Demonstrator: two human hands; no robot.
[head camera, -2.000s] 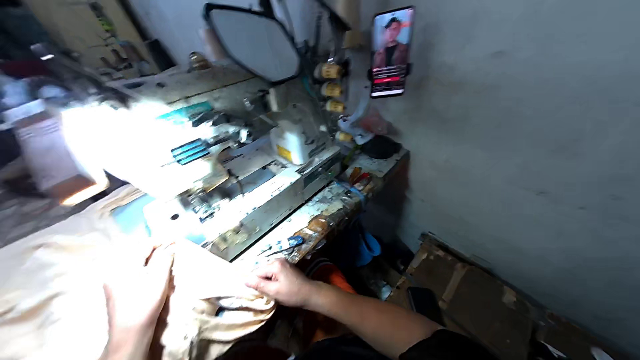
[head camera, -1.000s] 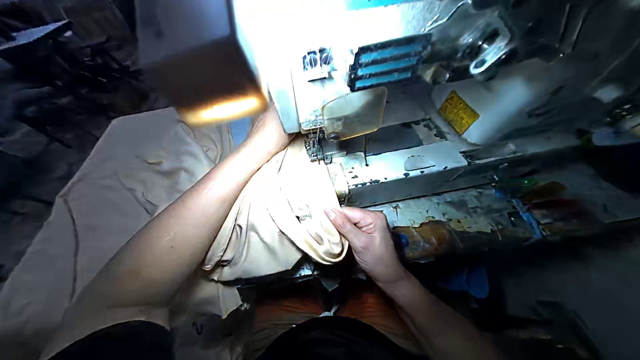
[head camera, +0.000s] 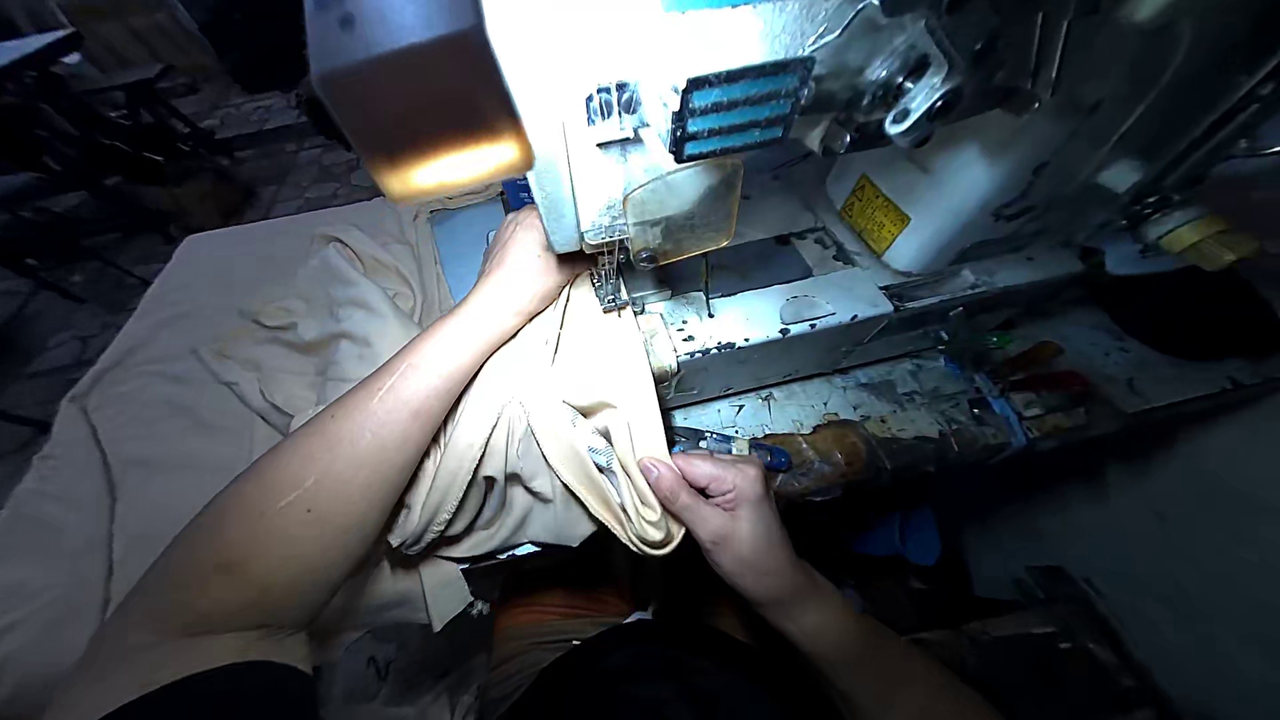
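Observation:
A beige fabric garment (head camera: 600, 370) lies under the needle and presser foot (head camera: 610, 285) of an industrial sewing machine (head camera: 780, 330), its folded edge hanging toward me. My right hand (head camera: 725, 505) pinches that folded edge between thumb and fingers, right of and below the foot. My left hand (head camera: 525, 255) rests on the cloth behind and left of the foot; its fingertips are hidden behind the machine head, so its hold cannot be made out. More beige cloth (head camera: 170, 370) spreads beneath my left forearm.
A lit box-shaped lamp (head camera: 420, 110) hangs left of the machine head. Blue-handled snips (head camera: 735, 447) lie beside my right hand on the worn table edge (head camera: 800, 400). Red-handled tools (head camera: 1050, 382) lie further right. A dark cloth (head camera: 1180, 310) sits at the far right.
The view has swung closer to the machine since the oldest frame. My left hand has moved from the cloth in front to behind the presser foot. Both hands stay about in place over the last second.

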